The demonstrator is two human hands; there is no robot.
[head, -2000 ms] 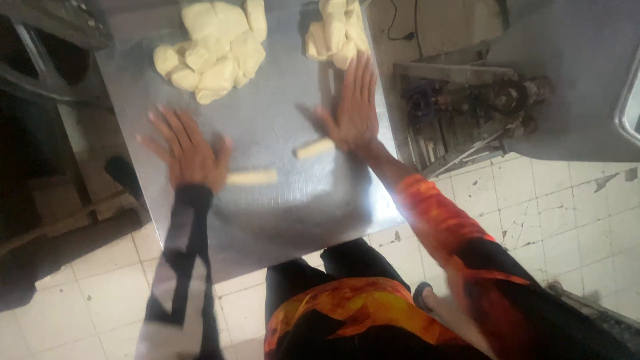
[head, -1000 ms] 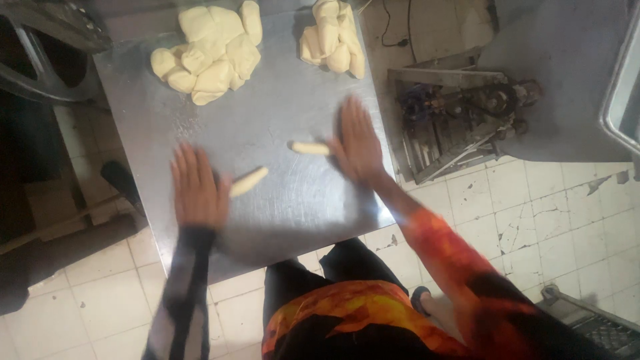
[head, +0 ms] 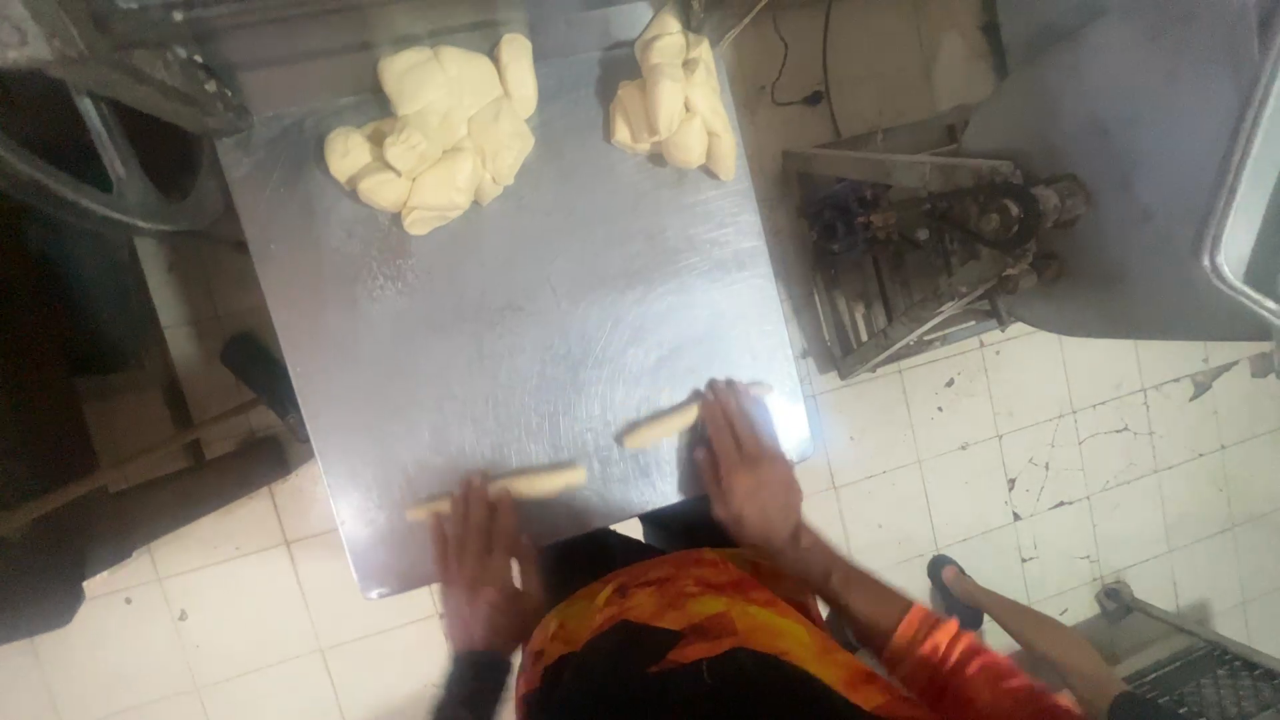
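Near the front edge of a metal work table (head: 500, 310), my left hand (head: 485, 560) presses its fingers on a thin dough roll (head: 545, 482), whose ends show on both sides. My right hand (head: 745, 465) lies across a second dough roll (head: 660, 425) near the table's right front corner. Both hands are flat, palms down, not gripping. A large pile of pale dough pieces (head: 440, 130) lies at the back left of the table, and a smaller dough pile (head: 675, 100) at the back right.
A machine wheel (head: 110, 190) is at the upper left. Right of the table, a metal frame holds a motor-like mechanism (head: 920, 225), with a cable and plug (head: 812, 98) above it. Another person's leg and sandal (head: 955, 585) show at the lower right, near a black crate (head: 1200, 675).
Both hands have moved back toward my body, to the front of the table. The dough rolls now lie under them nearer that edge and look longer. The piles have not moved.
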